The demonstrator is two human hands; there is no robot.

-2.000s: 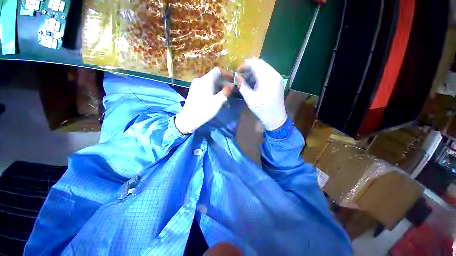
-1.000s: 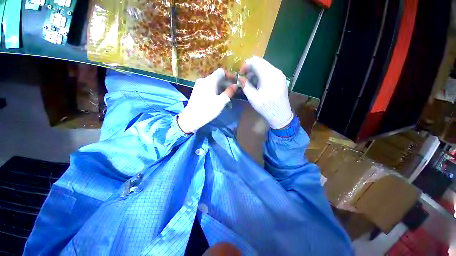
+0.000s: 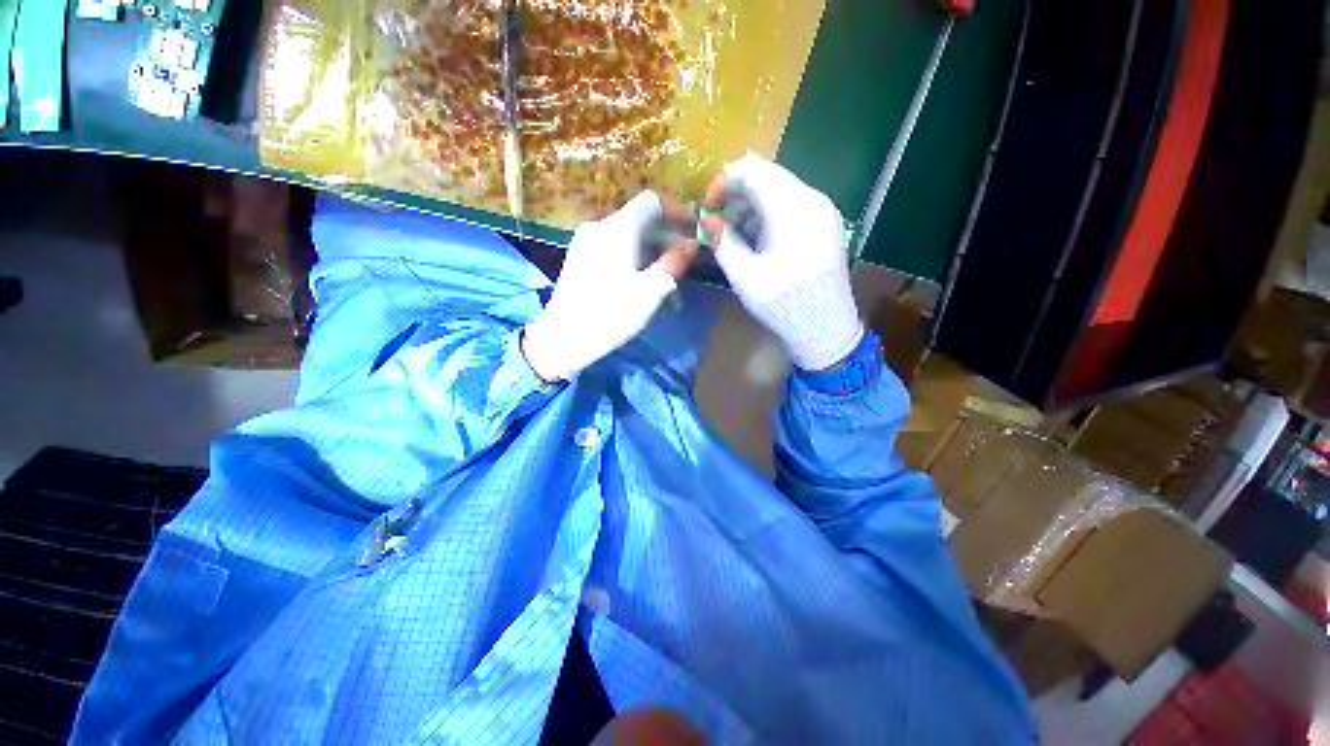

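My left hand [image 3: 605, 284] and my right hand [image 3: 788, 260], both in white gloves with bare fingertips, meet at the bench's front edge. Between their fingertips is a very small greenish piece [image 3: 706, 226], mostly hidden by the fingers; I cannot tell what it is. The right fingertips pinch it, and the left fingertips are close against it. Behind the hands, an amber sheet [image 3: 744, 88] lies on the bench with many small brown pieces [image 3: 591, 88] on it. A slim straight stick [image 3: 512, 102] lies across the brown pieces.
Green circuit boards [image 3: 171, 61] and a pale green strip [image 3: 40, 73] lie at the bench's far left. A black tray [image 3: 1021, 190] with a red strip [image 3: 1167, 161] stands at the right. Cardboard boxes [image 3: 1130, 576] are on the floor at lower right.
Both hands stay together at the same spot, with small finger movements. The right hand has shifted slightly right. The bench view has shifted a little.
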